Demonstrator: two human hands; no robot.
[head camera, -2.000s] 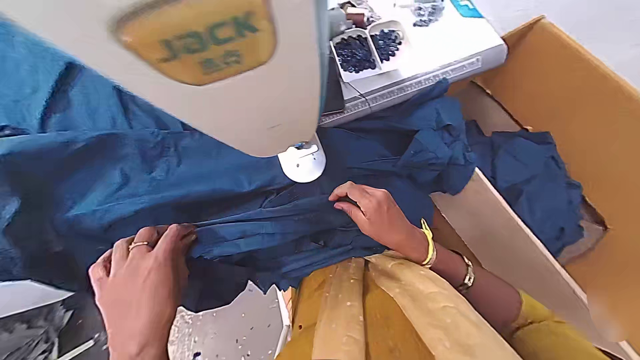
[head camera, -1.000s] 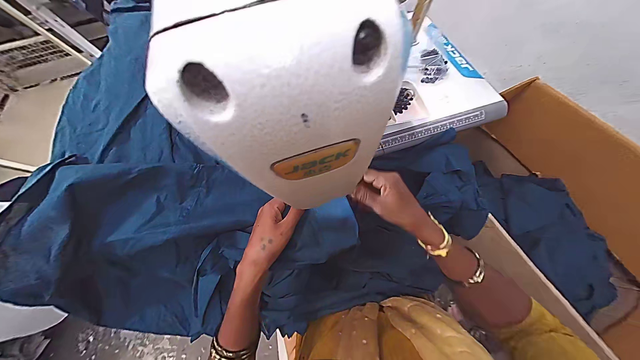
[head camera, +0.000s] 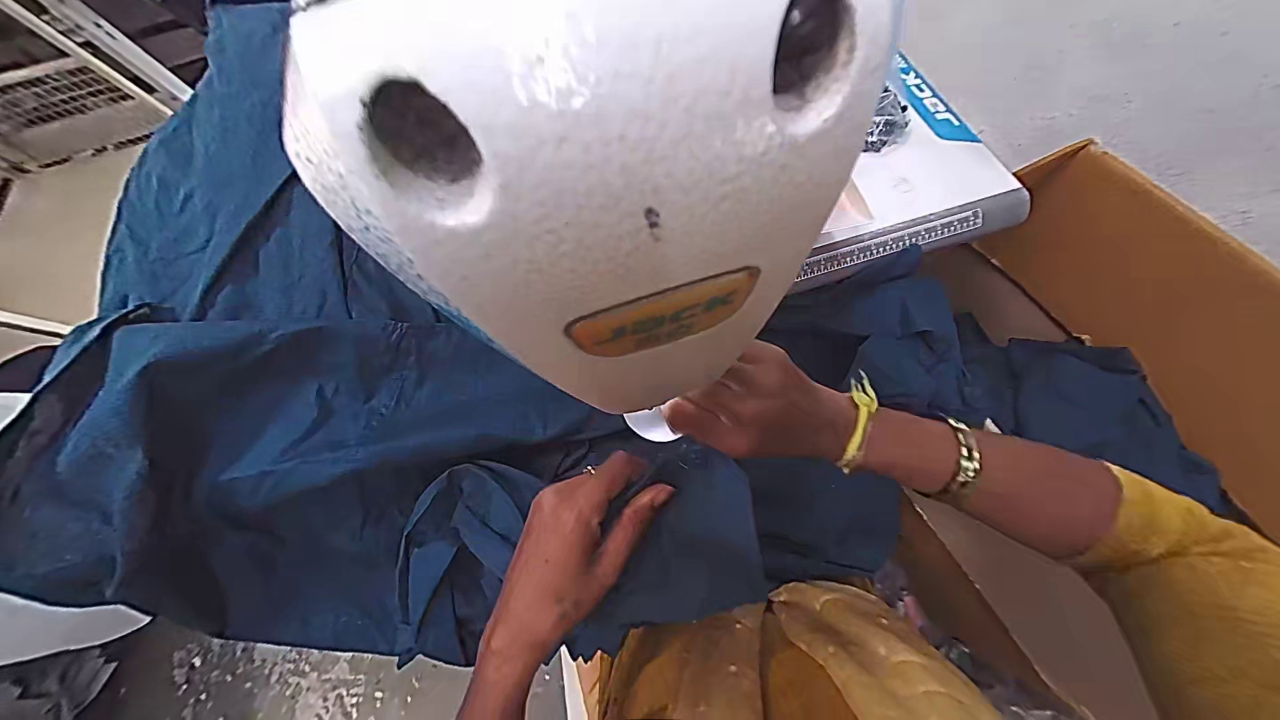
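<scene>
Dark blue fabric (head camera: 290, 440) lies in folds under the white head of a Jack sewing machine (head camera: 600, 190). My left hand (head camera: 575, 550) rests on the cloth just below the machine head, thumb and index finger apart; whether it pinches a fold is unclear. Beside the white round part (head camera: 653, 424) under the head is my right hand (head camera: 760, 405), its fingers bent and partly hidden behind the head. What those fingers hold cannot be seen. The needle and presser foot are hidden as well.
A cardboard box (head camera: 1160, 260) stands at the right, with more blue fabric (head camera: 1080, 390) hanging into it. The white machine bed (head camera: 930, 190), with a printed ruler edge, lies behind. Metal racks (head camera: 80, 100) are at the upper left, and speckled floor shows below.
My left hand has moved right from the cloth's left part to below the machine head. My right hand has gone up to the head. The view has shifted, and the head fills more of it.
</scene>
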